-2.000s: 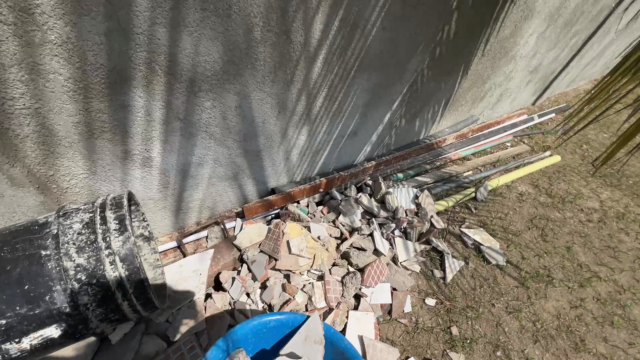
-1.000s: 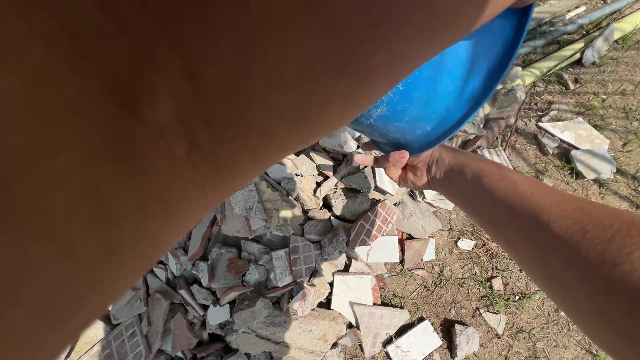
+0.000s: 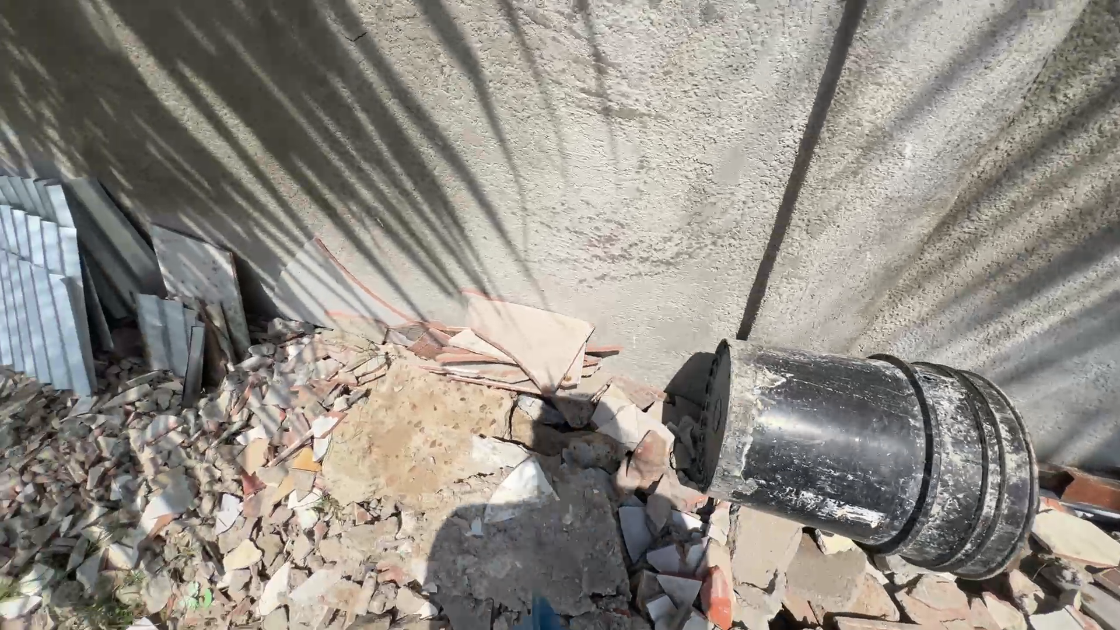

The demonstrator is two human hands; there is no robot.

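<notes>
Neither of my hands shows in the head view. A black plastic bucket [image 3: 831, 437], smeared with dried white material, lies on its side over the rubble against the wall, its base toward the left. Broken tile and masonry pieces [image 3: 297, 534] cover the ground. A large flat chunk of concrete [image 3: 420, 429] lies near the middle, with a pale triangular shard [image 3: 522, 492] to its right. Larger tile pieces [image 3: 534, 337] are stacked at the wall's foot. A small bit of something blue [image 3: 544, 612] shows at the bottom edge; the rest of it is out of frame.
A rough rendered wall [image 3: 647, 201] with streaked shadows runs behind everything. Corrugated sheets [image 3: 39, 289] and a flat panel [image 3: 201, 276] lean on it at the left. Part of a reddish beam [image 3: 1089, 490] shows at the right edge. A rounded shadow falls across the lower middle.
The view has swung left along the wall. My hand and arms, seen a second ago at a tilted blue container over the rubble, have left the view.
</notes>
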